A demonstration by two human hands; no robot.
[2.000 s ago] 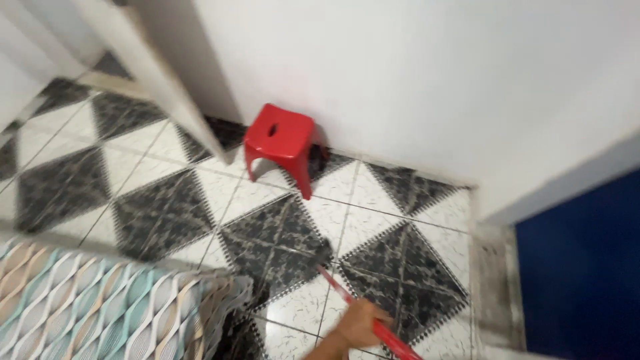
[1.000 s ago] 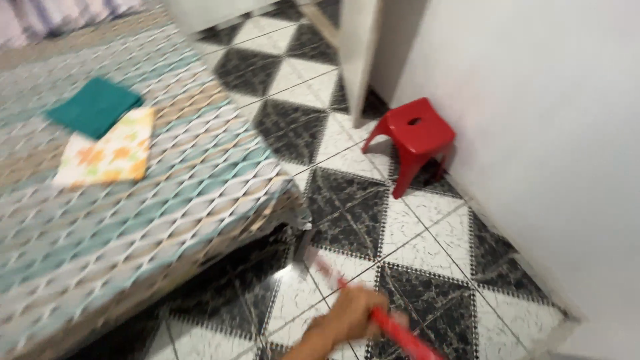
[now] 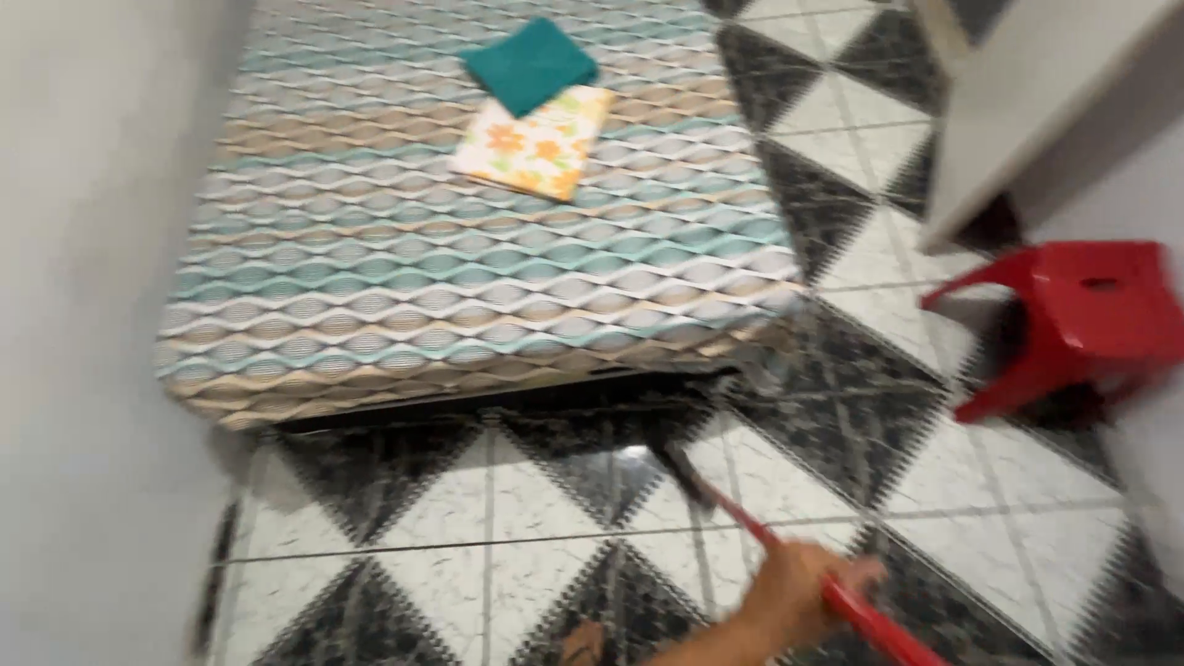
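Observation:
My left hand [image 3: 805, 592] is closed around the red handle [image 3: 879, 624] of a broom or similar floor tool. The handle slants from the lower right towards the bed. Its dark, narrow head [image 3: 683, 474] is blurred and rests at the tiled floor, just in front of the bed's near right corner; its exact kind cannot be told. My right hand is out of view. A teal folded cloth [image 3: 532, 67] partly overlaps a floral folded cloth [image 3: 536, 143] on the bed's wavy-striped cover [image 3: 481, 268].
A red plastic stool [image 3: 1101, 296] stands at the right, beside the wall and a pale door [image 3: 1027, 102]. A wall [image 3: 92, 324] runs along the left. Black and white tiles [image 3: 425, 592] pave the floor. A bit of skin, perhaps a foot [image 3: 583, 640], shows at the bottom edge.
The view has swung left, bringing the bed's near end and the left wall into sight. The hand stays on the red handle, and the tool's head is now near the bed's front edge.

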